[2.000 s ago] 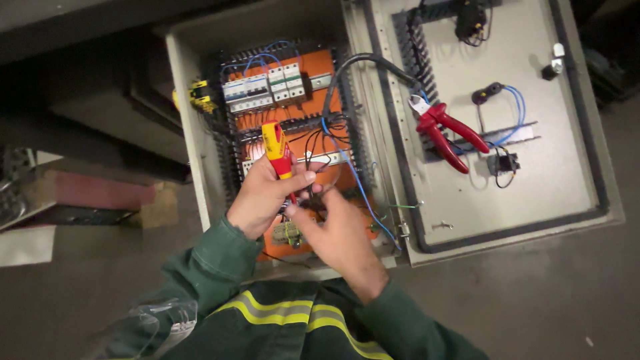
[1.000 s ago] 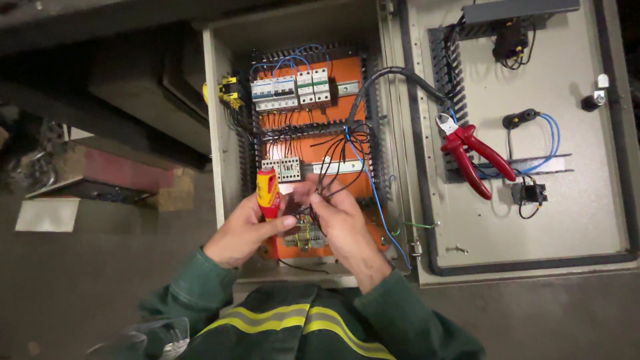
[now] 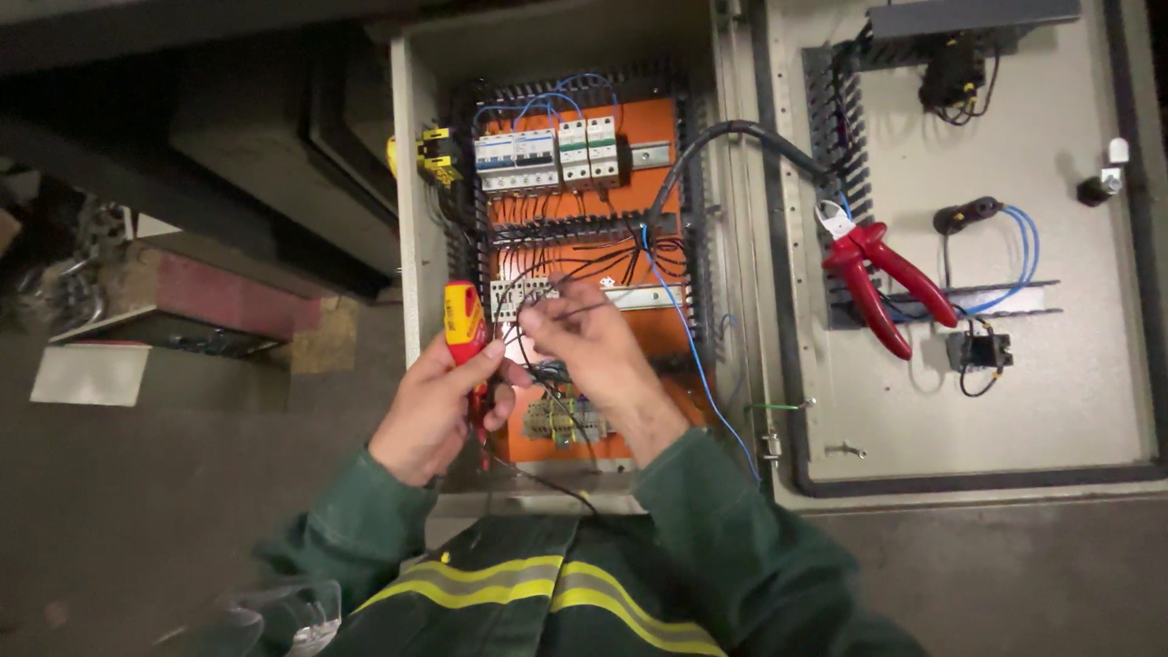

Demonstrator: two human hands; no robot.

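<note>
A red and yellow insulated screwdriver is gripped in my left hand, handle up and shaft down. My right hand pinches thin black wires between thumb and fingers, over the orange mounting plate of an electrical enclosure. Behind the hands a contactor sits on the middle rail, partly hidden. Circuit breakers stand in the row above. Below the hands is a row of terminal blocks. A loose blue wire runs down to the right of my right hand.
The enclosure's door lies swung out to the right. Red-handled cutting pliers hang at its wiring duct, near a thick black cable bundle. The enclosure's left wall borders the work area. Clear safety glasses are at the lower left.
My right hand has moved up among the black wires, away from my left hand. The screwdriver stays in my left hand throughout. The view has shifted.
</note>
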